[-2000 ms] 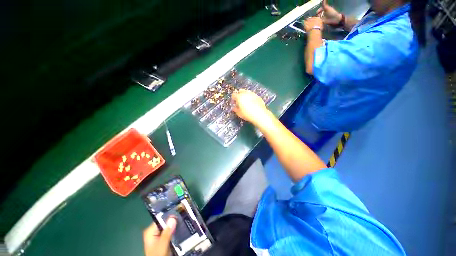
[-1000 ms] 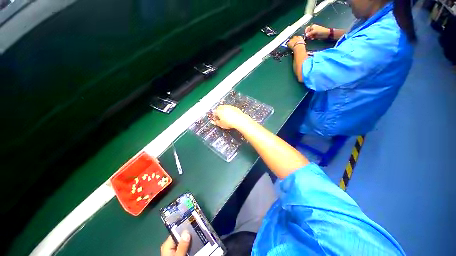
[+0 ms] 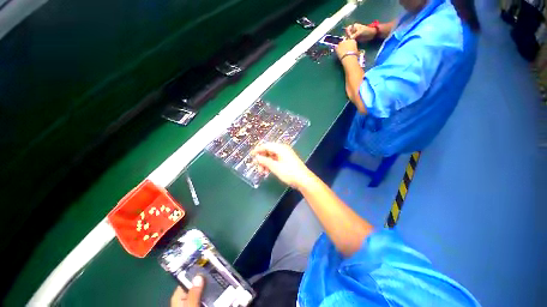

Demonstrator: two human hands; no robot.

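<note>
My left hand (image 3: 191, 292) grips an open phone body (image 3: 210, 273) near the bench edge at the bottom, thumb on its inside. The phone's upper end points up and left. My right hand (image 3: 279, 163) is over the near part of the clear blister tray (image 3: 255, 141), thumb and fingertips close together. Whether they pinch a tiny part cannot be told. The tray holds many small dark and coppery parts. A red parts bin (image 3: 133, 235) with small pale yellow bits stands just beyond the phone. A thin pale stick (image 3: 192, 189) lies between bin and tray.
A white rail (image 3: 235, 109) runs along the bench's far side. Beyond it, several phone bodies (image 3: 179, 114) lie spaced on the green conveyor (image 3: 135, 151). At the right, a person in a blue smock (image 3: 414, 84) works on a phone (image 3: 332, 40). Black-yellow tape (image 3: 403, 189) marks the blue floor.
My right hand has moved from the tray's far compartments to its near part. The phone stays in my left hand, tilted a little differently. The camera view has shifted.
</note>
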